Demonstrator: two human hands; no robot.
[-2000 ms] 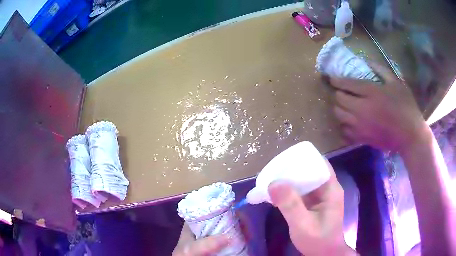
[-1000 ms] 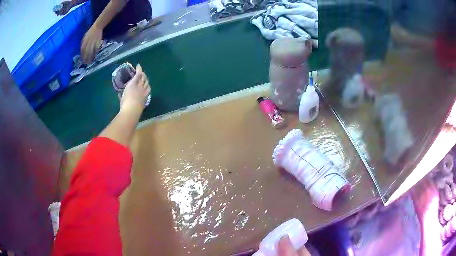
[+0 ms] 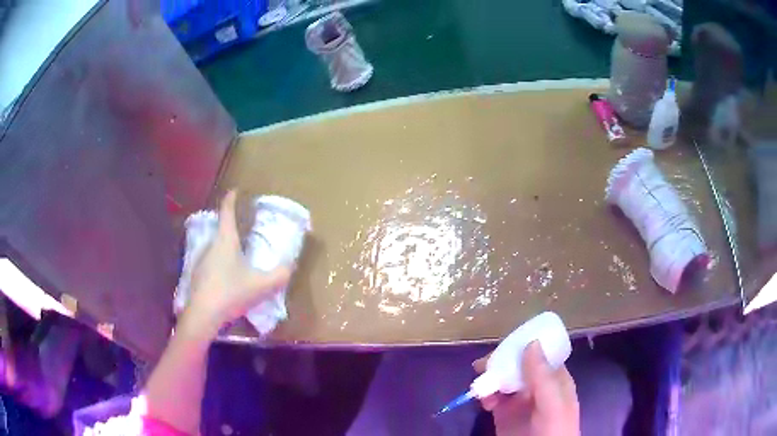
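My left hand [image 3: 226,277] is over two white tubular pieces at the board's left end. Its thumb points up between them and its fingers cross the right piece [image 3: 277,234]; whether they grip it is hidden. The left piece [image 3: 198,234] is partly covered. My right hand [image 3: 541,400] holds a white squeeze bottle [image 3: 528,349], its blue tip pointing down-left below the board's near edge. Another tubular piece [image 3: 660,217] lies tilted at the right, ruffled rim towards the back. One more [image 3: 341,53] lies on the green belt.
The tan board [image 3: 358,153] is wet and shiny. A grey-beige jar [image 3: 639,72], small spare bottle [image 3: 664,121] and pink tube [image 3: 607,117] are at the back right. A red-stained panel [image 3: 128,136] stands left, a reflective panel right. A blue crate [image 3: 209,25] and white-grey pieces [image 3: 596,13] are beyond.
My left hand has come back from above the belt, where it held a tubular piece; that piece now lies there. The other person's arm by the crate is out of view. The bottle shows fully.
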